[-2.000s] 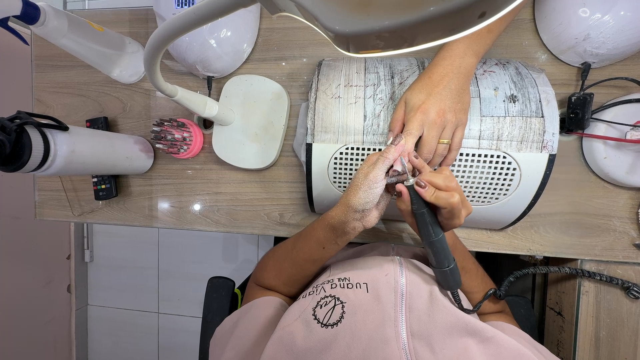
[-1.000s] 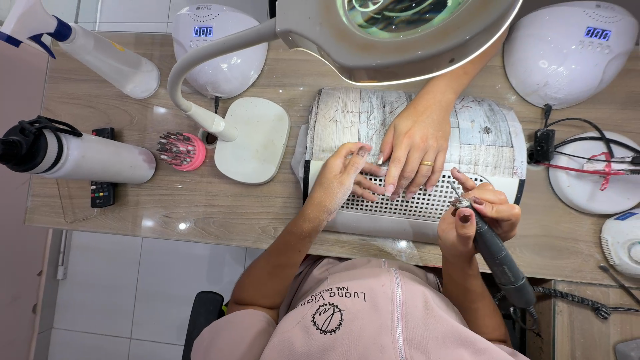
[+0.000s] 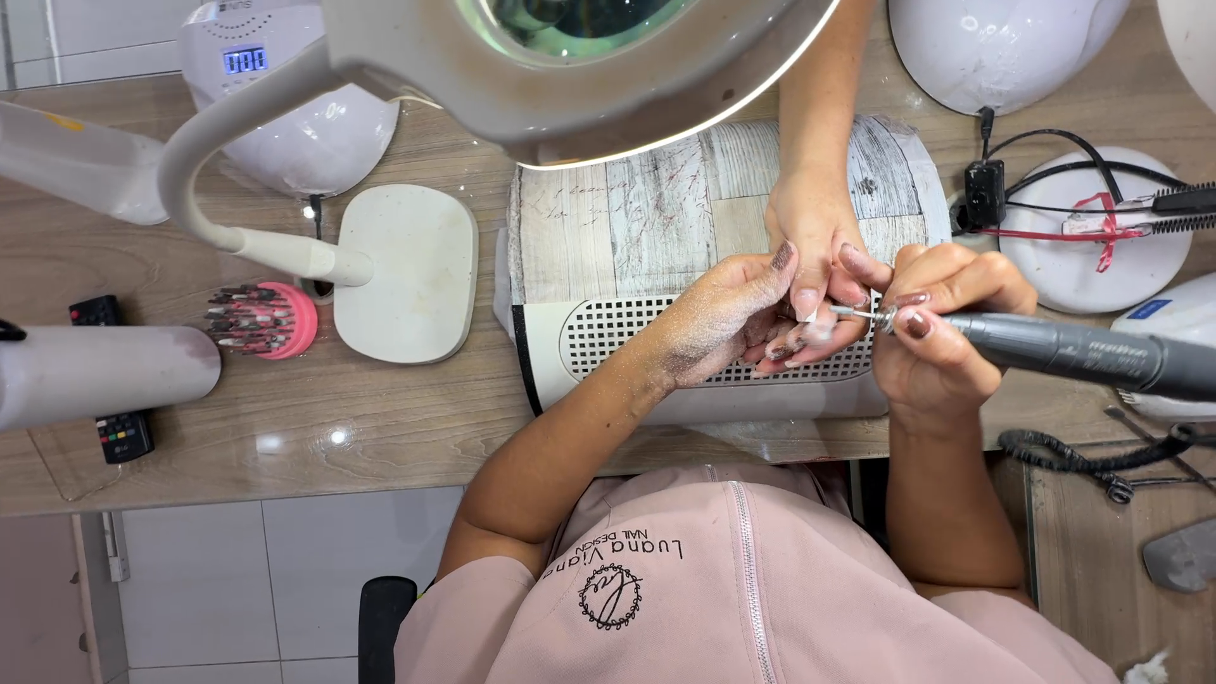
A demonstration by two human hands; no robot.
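Observation:
My left hand, dusted with pale powder, holds the fingers of another person's hand over the perforated grille of a nail dust collector. My right hand grips a grey electric nail drill like a pen. The drill's thin metal bit points left, close to the nail of one of the held fingers; whether it touches cannot be told. White dust lies about the fingertips. The collector's top bears a wood-plank pattern. Parts of my left fingers are hidden behind the held hand.
A magnifying lamp hangs over the collector, its base at the left. Near it are a pink holder of drill bits, a bottle, a remote control and a nail lamp. Cables and another nail lamp lie at the right.
A second ago my left hand was more open beside the other person's spread hand, and the drill was farther right. Now my left hand holds the fingers and the bit is close to them.

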